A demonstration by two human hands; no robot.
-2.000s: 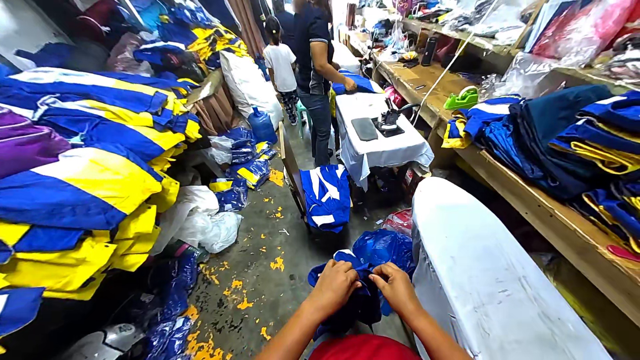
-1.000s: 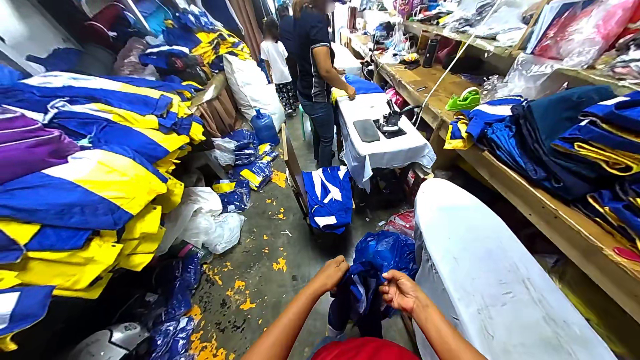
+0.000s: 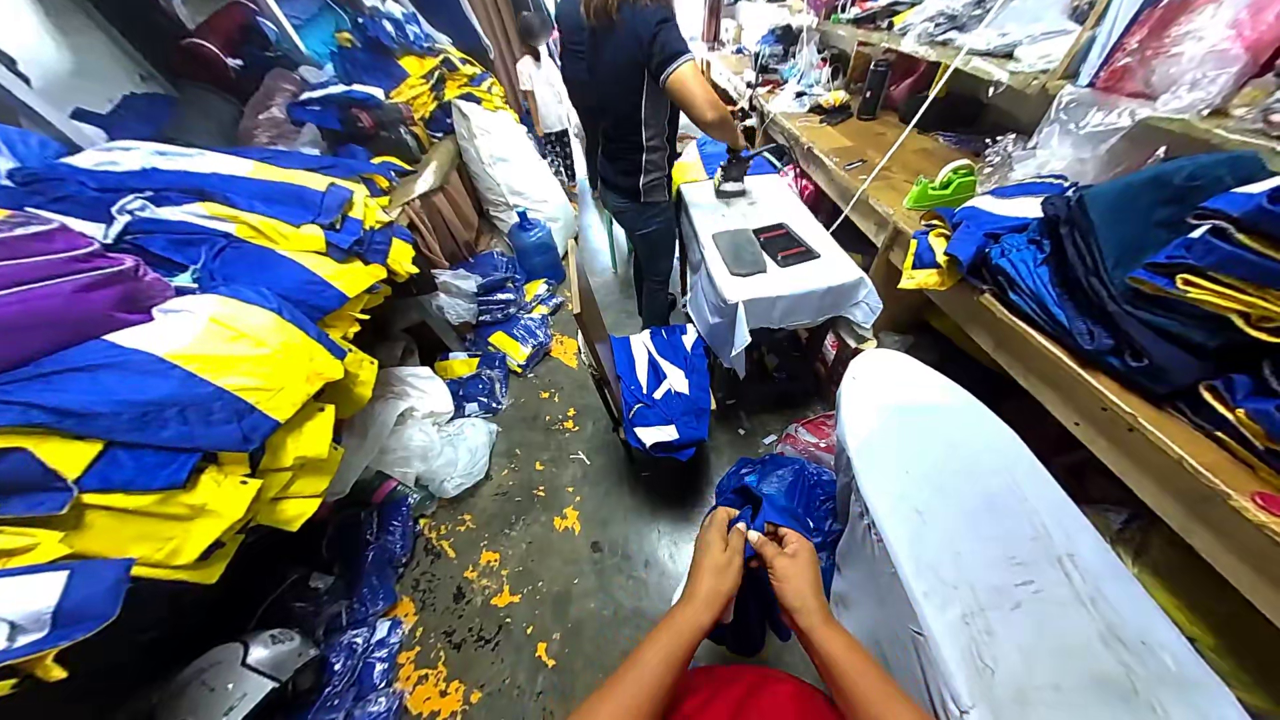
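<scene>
My left hand [image 3: 715,562] and my right hand [image 3: 788,568] are close together at the bottom centre, both gripping a dark blue garment [image 3: 755,510] between thumbs and fingers. Part of the garment hangs below my hands, between my forearms. Just beyond them is a shiny blue plastic bag [image 3: 800,490]. To the right of my hands stands an ironing board with a white cover [image 3: 960,520]. Farther ahead, a folded blue and white garment [image 3: 662,385] lies on a chair.
Blue and yellow garments [image 3: 200,350] are piled at left. A person [image 3: 640,130] holds an iron [image 3: 731,172] at a white-clothed table [image 3: 780,290]. At right, a wooden bench [image 3: 1110,400] carries folded clothes and a green tape dispenser [image 3: 942,186]. Plastic-wrapped garments [image 3: 515,335] lie on the floor.
My hands were farther apart one second ago and are now closer together on the garment. The iron stood near the dark pad on the white table and is now in the person's hand farther back.
</scene>
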